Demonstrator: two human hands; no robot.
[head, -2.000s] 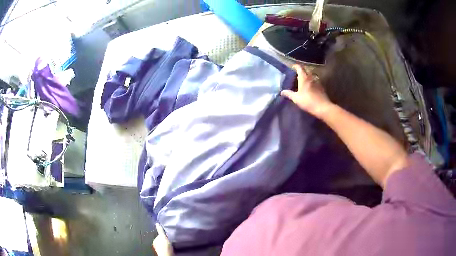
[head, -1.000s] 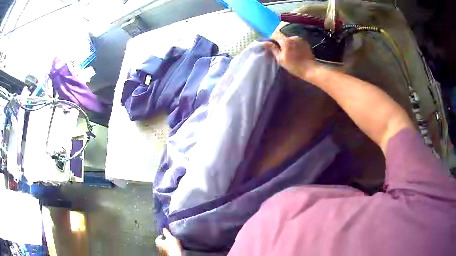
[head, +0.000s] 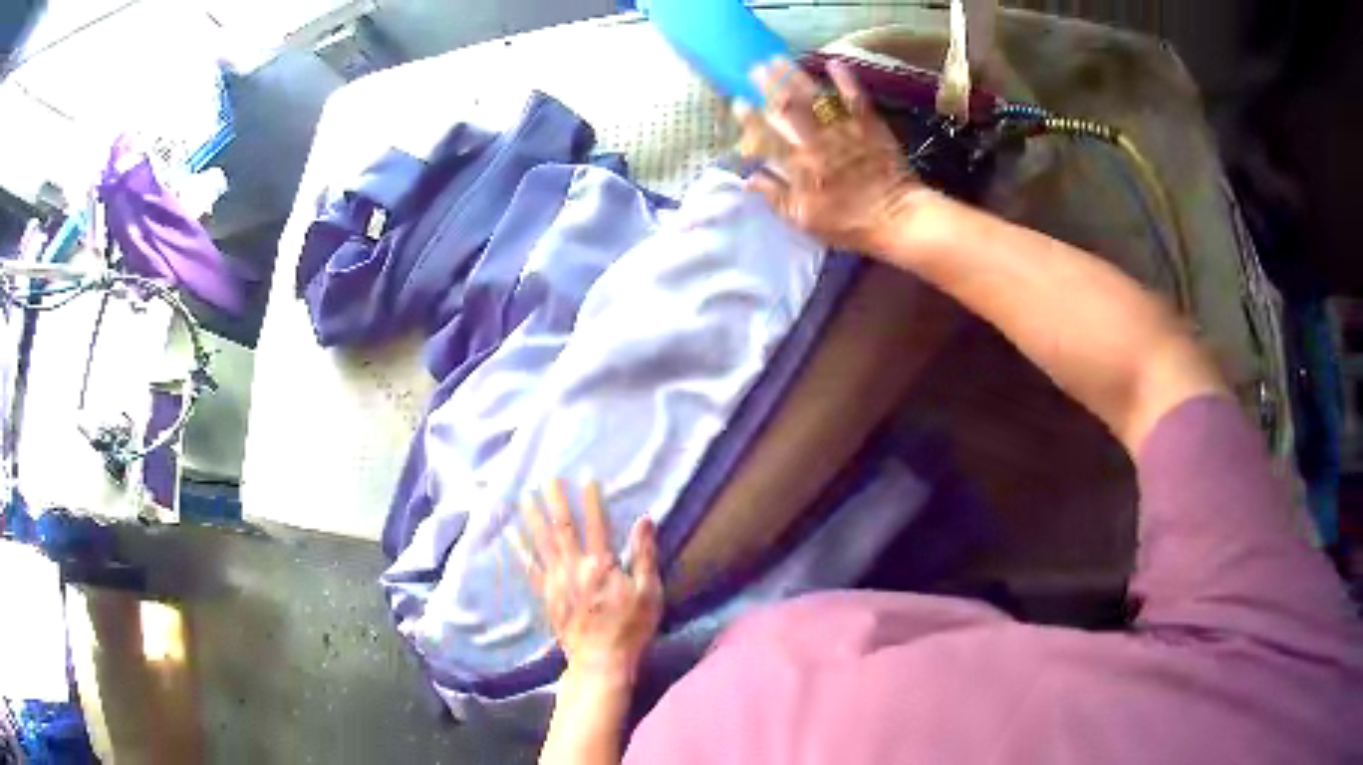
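The purple-blue jacket (head: 449,224) lies over the padded pressing table, bunched at the far left. Its shiny lavender lining (head: 643,344) faces up. My left hand (head: 598,590) lies spread on the lining at the near end, fingers apart. My right hand (head: 837,162) is spread at the far end of the lining, partly over the blue strip; it grips nothing that I can see. The steam iron (head: 882,75) is parked behind my right hand, which partly hides it.
The pressing table (head: 337,448) has a worn brown area on the right. A yellowish hose (head: 1158,202) runs down the right side. A pale strap (head: 960,60) rises from the iron. A blue strip (head: 715,42) crosses the far edge. Purple cloth (head: 157,232) hangs at left.
My left hand has moved from the near hem up onto the lining and opened. My right hand has let go of the jacket's far edge and spread. The near flap was folded back, uncovering brown padding.
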